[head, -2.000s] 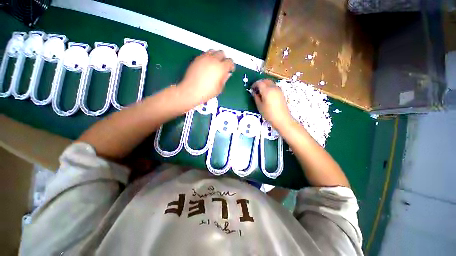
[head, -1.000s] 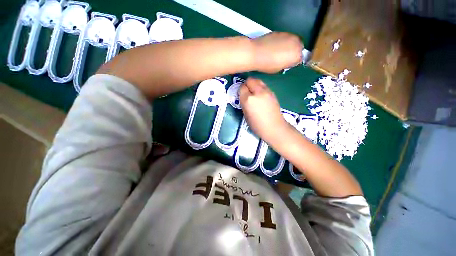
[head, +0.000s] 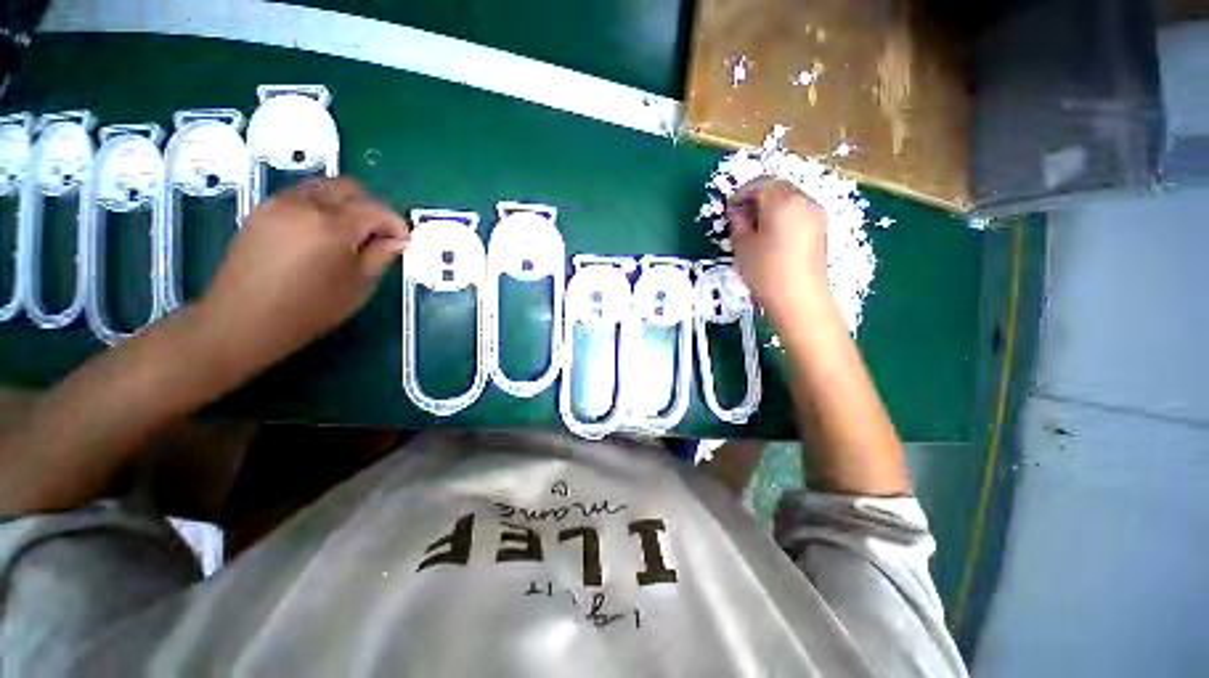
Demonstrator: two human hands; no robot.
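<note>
Several white looped plastic housings [head: 447, 331] lie side by side on the green surface in front of me, round heads away from me. My left hand [head: 308, 245] is just left of their heads, thumb and finger close together; whether it holds a small piece cannot be told. My right hand [head: 778, 232] is at the left part of the pile of small white inserts [head: 849, 252], fingers bent down at it; its fingertips are partly hidden and I cannot tell if they hold an insert.
Another row of white housings [head: 129, 239] lies at the left, partly behind my left hand. A brown board [head: 835, 99] with a few stray inserts is at the upper right, beside a grey bin [head: 1061, 126]. A long white strip [head: 398, 53] crosses the back.
My left hand has moved from the white strip near the board to the left of the front housings. My right hand has moved from a housing head to the insert pile. The view has shifted.
</note>
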